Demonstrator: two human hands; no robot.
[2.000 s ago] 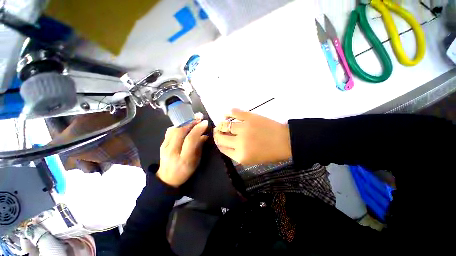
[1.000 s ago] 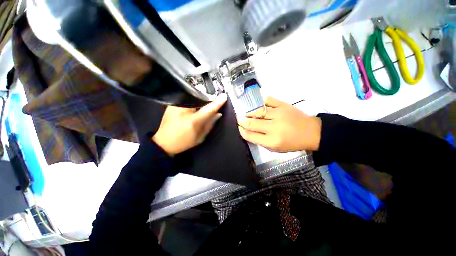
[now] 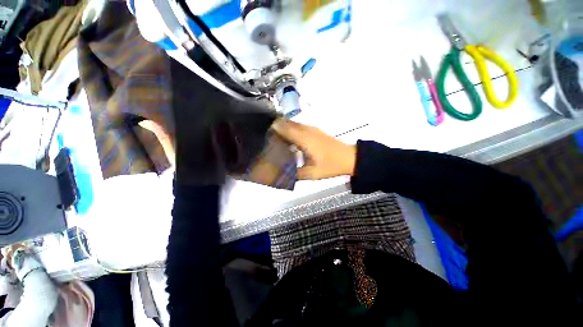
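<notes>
My right hand point(image 3: 313, 150) grips the near right corner of the cloth, just below the sewing machine's foot area. The black fabric panel point(image 3: 198, 121) is raised and folded over, blurred. The brown plaid cloth point(image 3: 128, 96) spreads to the left, and a plaid part also shows beside my right fingers. My left hand point(image 3: 163, 140) is mostly hidden behind the fabric; only a strip of it shows, so its grip cannot be seen. The grey-blue ribbed block point(image 3: 288, 101) stands uncovered beside the presser foot point(image 3: 275, 80).
Pink and light blue snips point(image 3: 429, 96) and green and yellow scissors point(image 3: 461, 76) lie right on the white table point(image 3: 383, 102). A clear tub point(image 3: 569, 70) is at the right end. A grey box with a round grille point(image 3: 29, 204) is left. Another person's hand point(image 3: 22, 255) shows lower left.
My left hand has moved left, behind the black fabric, which is now lifted and folded. My right hand has moved from beside the ribbed block onto the cloth corner.
</notes>
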